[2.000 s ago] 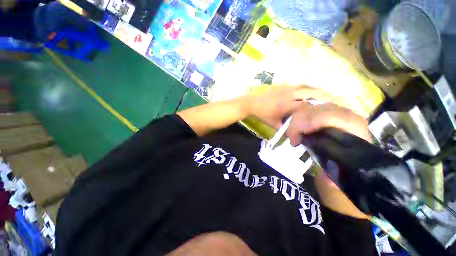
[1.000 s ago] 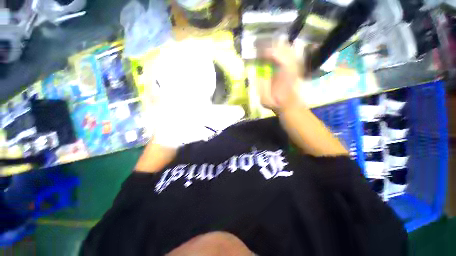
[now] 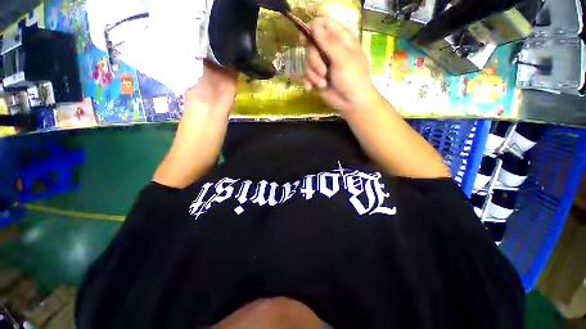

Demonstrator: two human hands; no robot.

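A white housing (image 3: 157,48), overexposed, is at the upper left of the view. A black round part (image 3: 232,32) sits at its right side, and a black piece curves out below it. My left hand (image 3: 213,90) holds the unit from below, its fingers partly hidden by it. My right hand (image 3: 337,63) is closed around a slim, dark reddish stick-like tool (image 3: 308,35), whose far end points up and left toward the black part. Whether the tip touches cannot be told. The yellow fixture (image 3: 283,106) lies under the work.
A thick black cylinder, likely the driver (image 3: 459,19), is at the upper right. Grey-white part-finished units (image 3: 552,64) lie beyond it. Printed sheets (image 3: 479,90) cover the bench. A blue crate (image 3: 546,199) with black-and-white units is right of the bench. Dark boxes lie at far left.
The view has turned and shifted. The driver has left my right hand, which now holds the slim tool. The unit's black round part now shows beside the white housing.
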